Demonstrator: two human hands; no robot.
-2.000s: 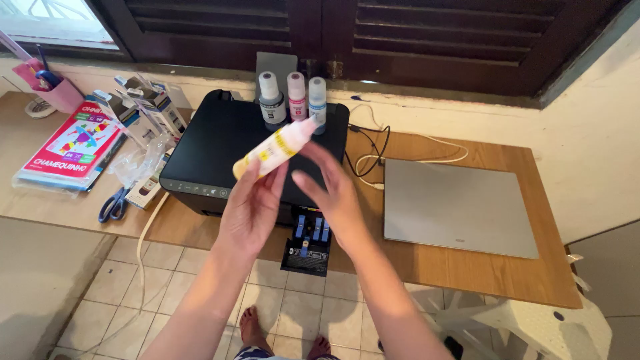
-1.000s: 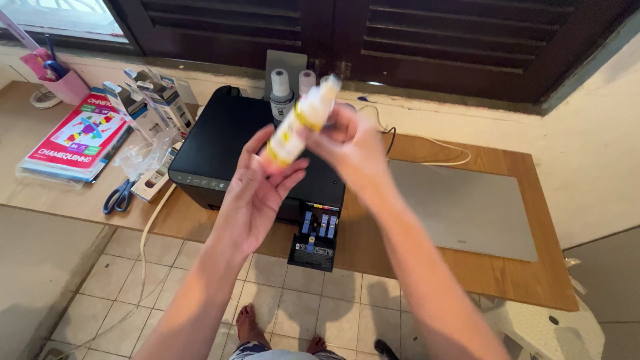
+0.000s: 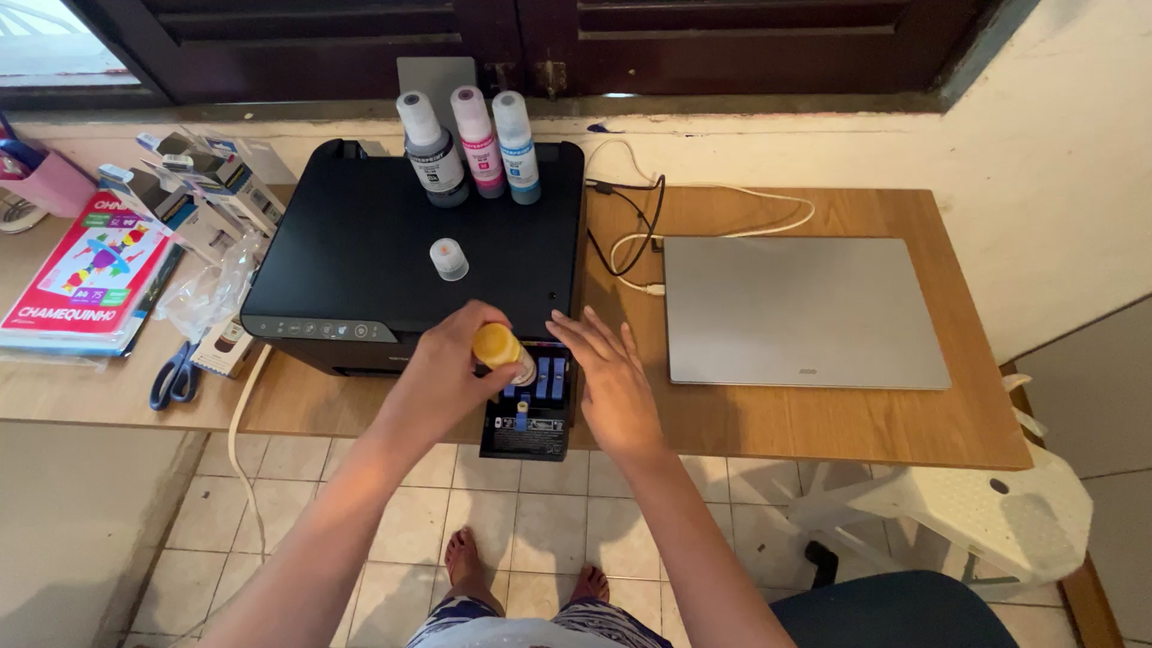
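Observation:
My left hand (image 3: 450,360) grips a yellow ink bottle (image 3: 500,347), tipped with its base up, over the ink tanks at the front right of a black printer (image 3: 378,225). Where its nozzle sits is hidden. My right hand (image 3: 617,387), fingers apart and holding nothing, is beside the tank bay with its blue tank caps (image 3: 551,378). The bay's cover (image 3: 525,441) hangs folded down; one blue cap stands raised there. A clear bottle cap (image 3: 448,259) stands on the printer lid. Behind it stand a black ink bottle (image 3: 436,162), a magenta one (image 3: 480,148) and a cyan one (image 3: 517,155).
A closed grey laptop (image 3: 801,315) lies on the desk at right, with cables (image 3: 643,225) behind. At left are blue scissors (image 3: 175,378), a plastic bag (image 3: 207,288), opened cartons (image 3: 216,193), a paper pack (image 3: 85,261) and a pink cup (image 3: 54,189). A white plastic chair (image 3: 999,504) stands at lower right.
The yellow bottle, earlier held up between both hands, is now upside down over the tanks in my left hand. My right hand has let go, and the clear cap is on the printer lid.

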